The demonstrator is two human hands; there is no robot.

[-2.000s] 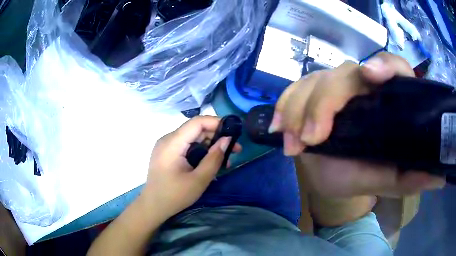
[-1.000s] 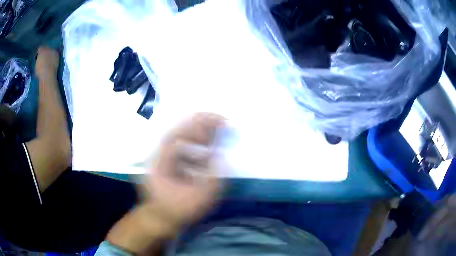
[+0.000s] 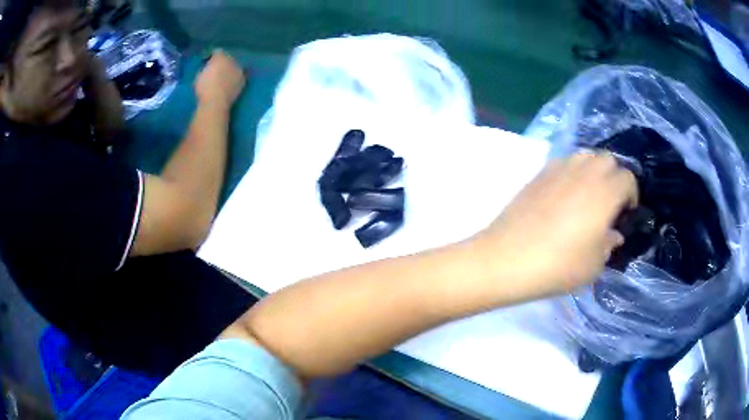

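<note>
My left hand [image 3: 567,217] reaches over the white sheet into the large clear plastic bag [image 3: 649,316] at the right. Its fingers are at the heap of black plastic parts [image 3: 698,213] and curl down, partly hidden, so I cannot tell whether they grip one. Several black parts [image 3: 361,176] lie in a small pile on the smaller whitish bag [image 3: 386,82] at the middle of the sheet. My right hand is out of the picture, and no screwdriver shows.
Another person in a dark shirt [image 3: 74,221] is at the left, one forearm on the green bench [image 3: 509,49]. A small bag of dark parts [image 3: 144,70] lies by them. The blue tray's rim [image 3: 645,390] shows at the lower right.
The view has swung left. The black part and screwdriver seen earlier are out of view. My left hand has moved from above the sheet into the large bag. The pile on the smaller bag looks larger.
</note>
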